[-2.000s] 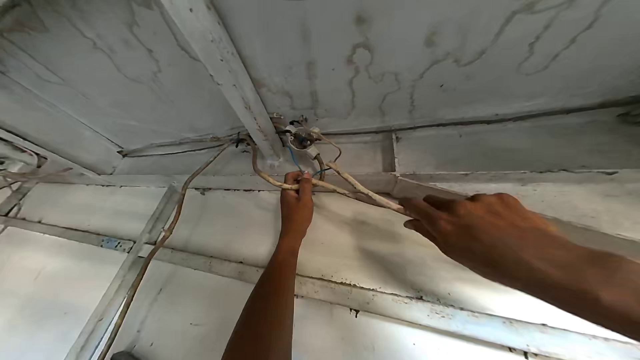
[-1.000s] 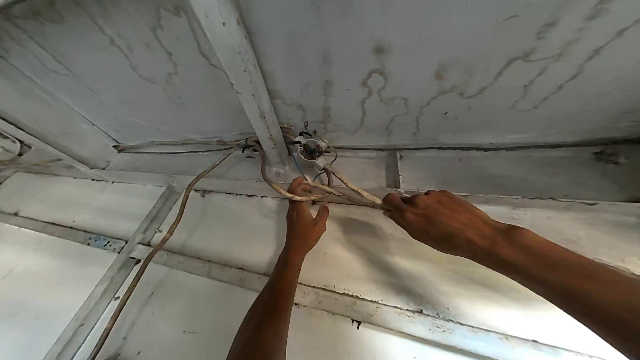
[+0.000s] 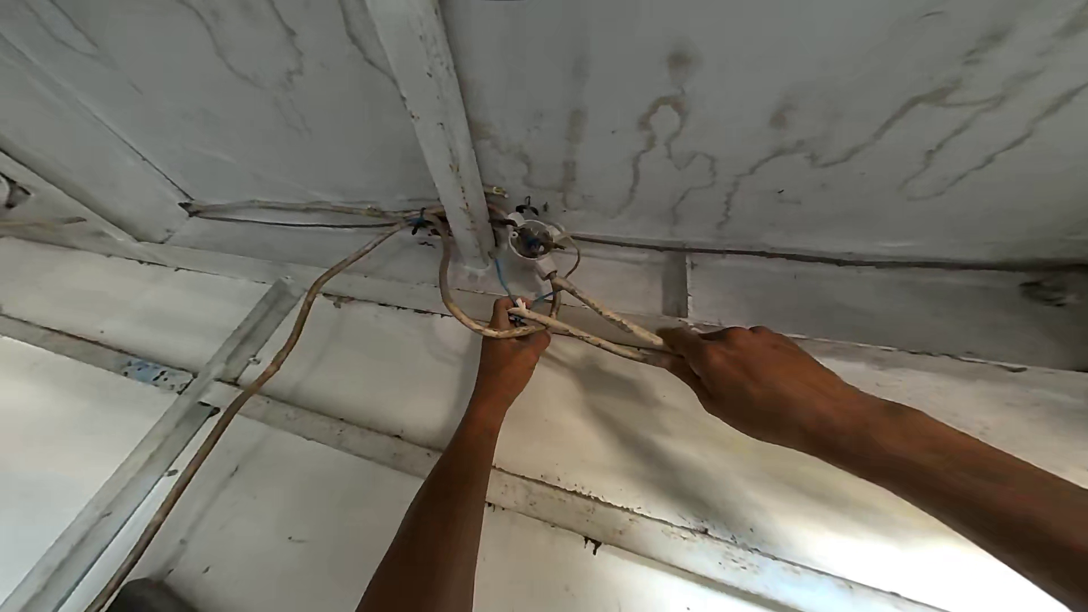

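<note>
A round white junction box (image 3: pixel 533 241) hangs open under the ceiling beside a beam, with wires inside. My left hand (image 3: pixel 512 348) is closed on a looped, paint-marked electrical cable (image 3: pixel 453 308) just below the box; thin blue wires (image 3: pixel 503 277) run down to its fingertips. To the right, my right hand (image 3: pixel 739 374) grips two pale cable lengths: one cable (image 3: pixel 608 314) comes from the box's lower outlet, the other (image 3: pixel 586 337) reaches across to my left hand. Fingers hide parts of the cables and wire ends.
A painted beam (image 3: pixel 438 127) crosses the stained ceiling. Further cables (image 3: pixel 289 208) run along the wall's top edge, and a brown cable (image 3: pixel 276 361) hangs down at the left. Battens (image 3: pixel 331 433) cross the white wall panels. A dark rounded object (image 3: pixel 149 597) shows at the bottom left.
My right hand was farther along the cable, with extended fingers, two seconds ago; it has since closed nearer the box. My left hand remains at the cable loop.
</note>
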